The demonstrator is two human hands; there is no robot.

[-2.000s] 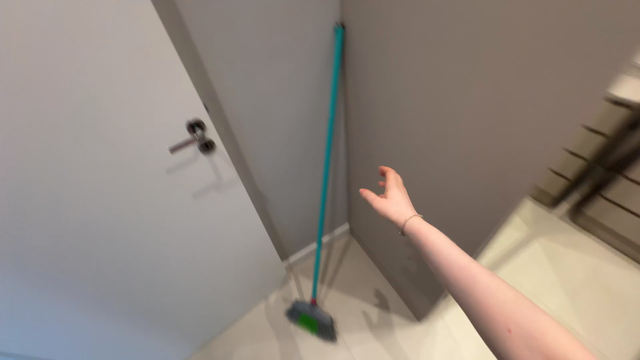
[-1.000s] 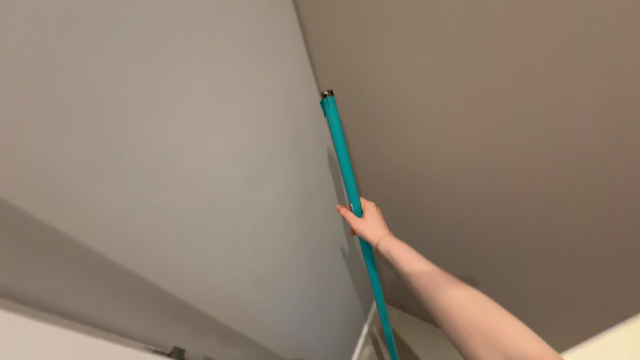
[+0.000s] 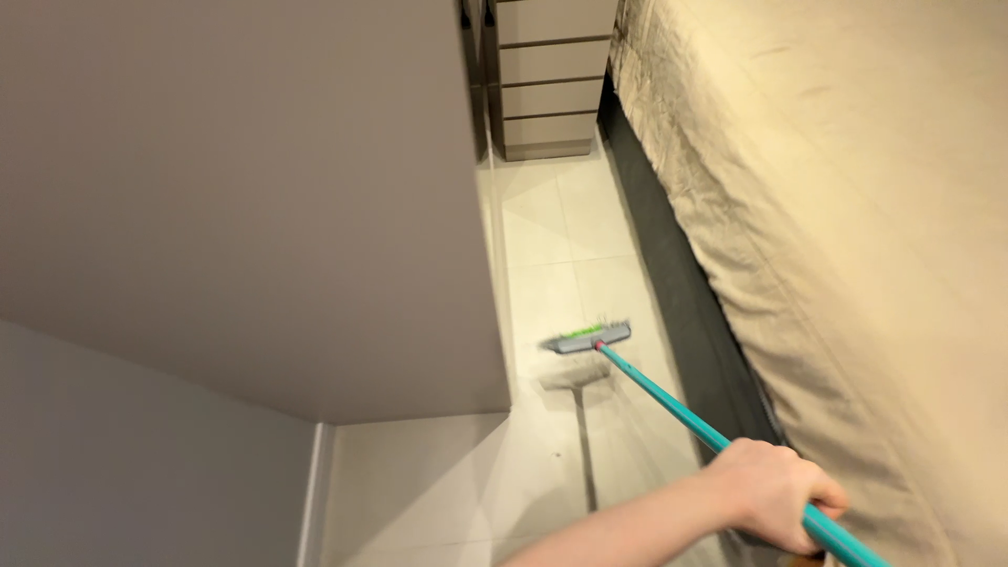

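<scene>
My left hand (image 3: 776, 492) is closed around the teal handle (image 3: 669, 405) of a broom, at the lower right of the view. The forearm comes in from the bottom edge. From the hand the handle slants up and left to a grey broom head (image 3: 591, 339) with green and grey bristles on its far side. The head is above the pale tiled floor (image 3: 539, 295), its shadow apart from it. The handle's upper end runs out at the bottom right. My right hand is not seen.
A bed with a beige cover (image 3: 850, 236) and dark base (image 3: 677, 291) lines the right side. A grey-brown wall (image 3: 276, 213) with an outer corner stands at left. A drawer unit (image 3: 551, 98) is at the far end of the narrow floor strip. A small dark speck (image 3: 556, 454) lies on the tiles.
The broom, leaning in the wall corner two seconds ago, was gripped by my right hand one second ago. Now it is out over the floor beside the bed. The view has swung widely.
</scene>
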